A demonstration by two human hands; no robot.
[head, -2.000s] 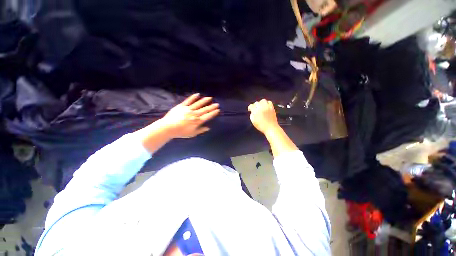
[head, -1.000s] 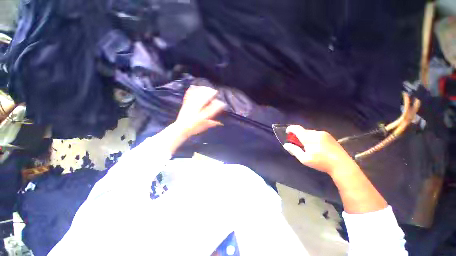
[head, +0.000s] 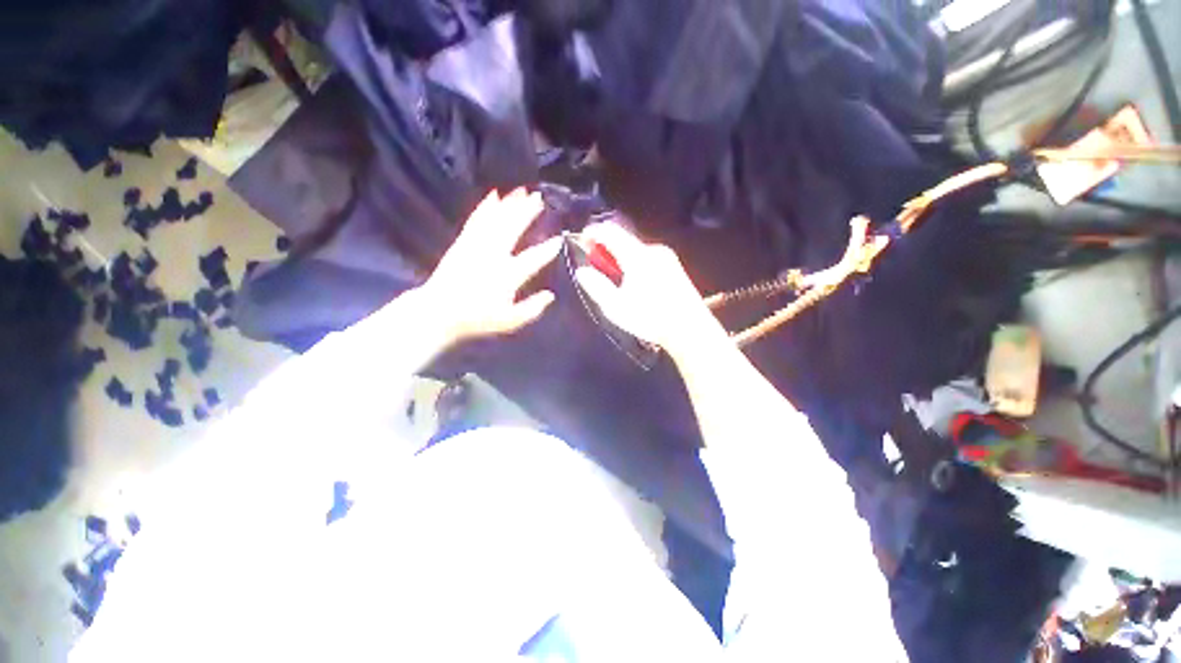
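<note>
A dark navy garment (head: 389,117) lies in folds under and beyond my hands. My right hand (head: 644,288) is closed on a small iron (head: 601,258); its red spot shows between the fingers, and its pointed edge shows along the hand's left side. My hand hides most of the iron. My left hand (head: 486,275) lies on the dark cloth just left of the iron, fingers spread. Whether its fingertips pinch any cloth cannot be told. A tan wrapped hose and cord (head: 829,275) run from the iron to the upper right.
Dark cloth scraps (head: 162,311) lie on the pale floor at left. At right, a pale surface holds black cables (head: 1094,389), a tan block (head: 1013,369) and a red-handled tool (head: 991,440). A dark cloth heap (head: 965,557) lies at lower right.
The view has turned. The right hand, empty-looking two seconds ago and on the iron one second ago, has come close beside the left hand. The hose has followed it.
</note>
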